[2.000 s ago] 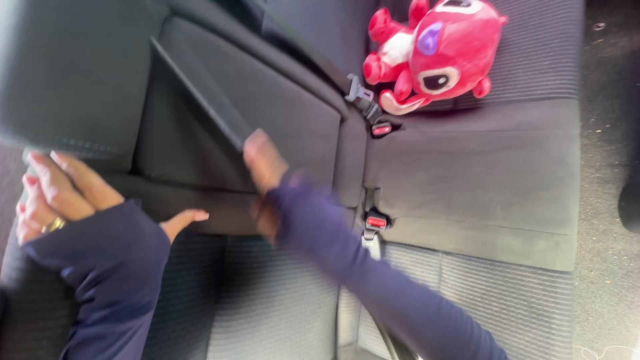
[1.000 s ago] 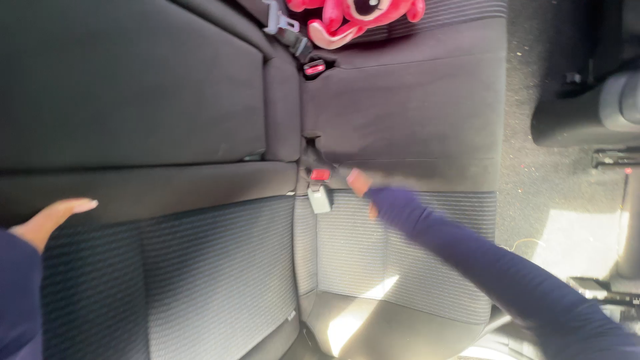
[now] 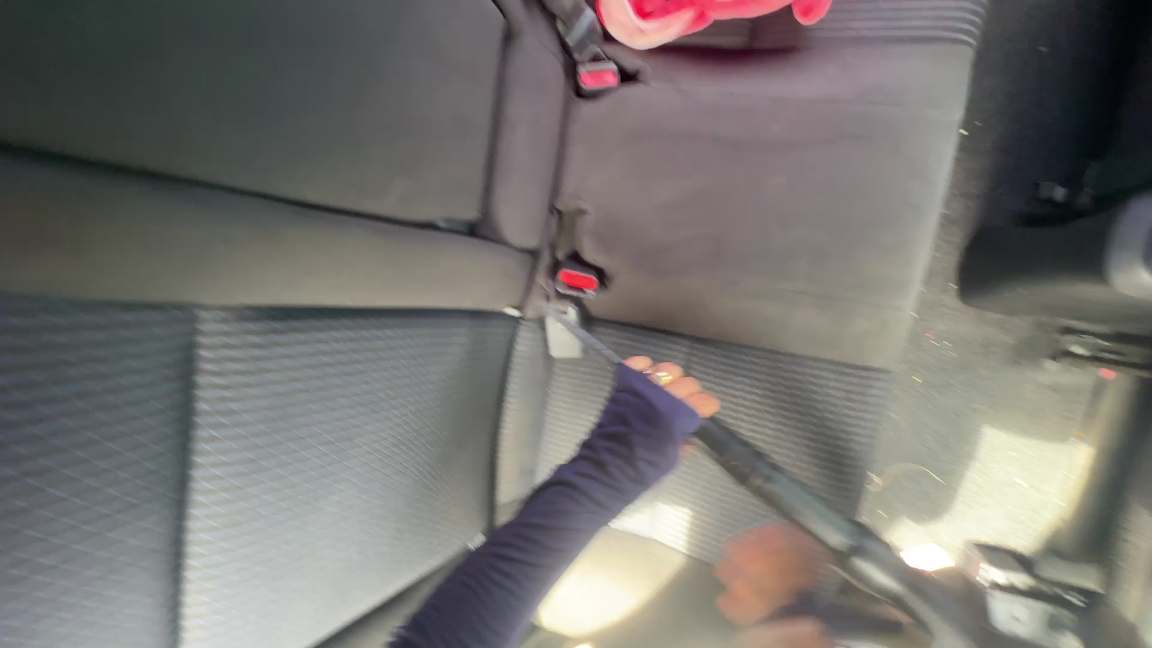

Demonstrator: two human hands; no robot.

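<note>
A dark vacuum hose point(image 3: 774, 486) with a narrow nozzle point(image 3: 589, 337) runs from the lower right to the gap between seat and backrest. My left hand point(image 3: 670, 387), with a ring and a dark blue sleeve, is closed around it near the nozzle. My right hand point(image 3: 769, 576) is a blur beside the hose lower down; its grip cannot be made out. By the nozzle tip are a red-button seat belt buckle point(image 3: 577, 279) and a pale tag point(image 3: 564, 333). A second buckle point(image 3: 598, 77) sits higher up.
A pink plush toy point(image 3: 666, 18) lies at the top edge on the car's rear seat point(image 3: 765, 198). The backrest point(image 3: 342, 432) fills the left. At the right are the gritty floor carpet point(image 3: 927, 387) and a front seat's metal rail point(image 3: 1098, 346).
My left hand has left the backrest and taken hold of the hose. My right hand has moved from near the buckle toward the lower right. The view has shifted.
</note>
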